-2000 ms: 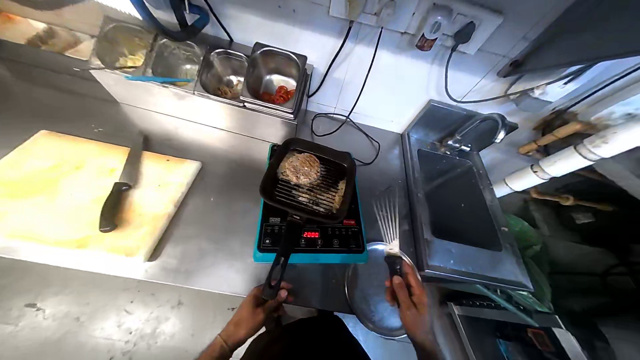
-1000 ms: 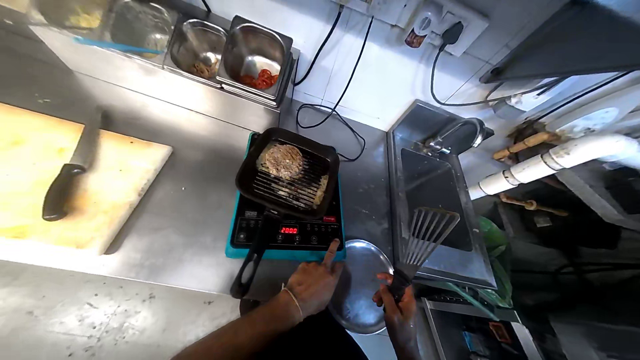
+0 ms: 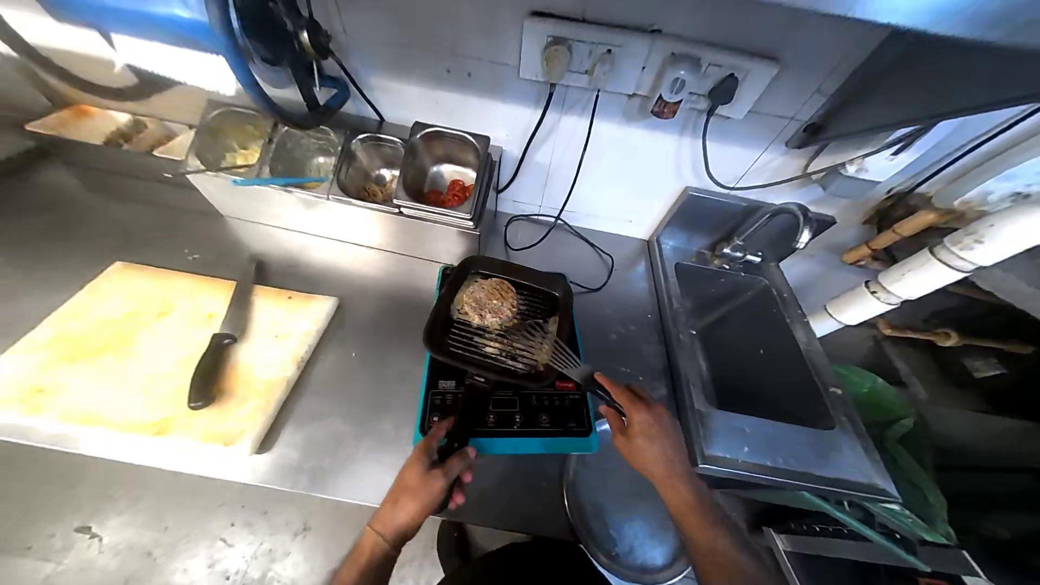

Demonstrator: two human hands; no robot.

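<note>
A black ridged grill pan (image 3: 504, 370) sits on an induction cooktop (image 3: 520, 444) with a teal edge; the cooktop's display looks dark. A browned patty (image 3: 488, 302) lies in the pan's upper left part. My left hand (image 3: 431, 479) grips the pan handle below the cooktop's front edge. My right hand (image 3: 646, 426) holds a slotted metal spatula (image 3: 566, 357) by its black handle, its slotted head inside the pan, low and right of the patty. Whether the spatula touches the patty is unclear.
A cutting board (image 3: 146, 349) with a black-handled knife (image 3: 213, 370) lies left. Steel food containers (image 3: 443, 166) line the back. A sink (image 3: 756, 349) stands right, and a round metal lid or plate (image 3: 626, 512) is below the cooktop. Power cords (image 3: 561, 219) trail behind.
My left hand has gone from the cooktop's control panel to the pan handle. My right hand has brought the spatula left into the pan. The red digits on the display no longer show.
</note>
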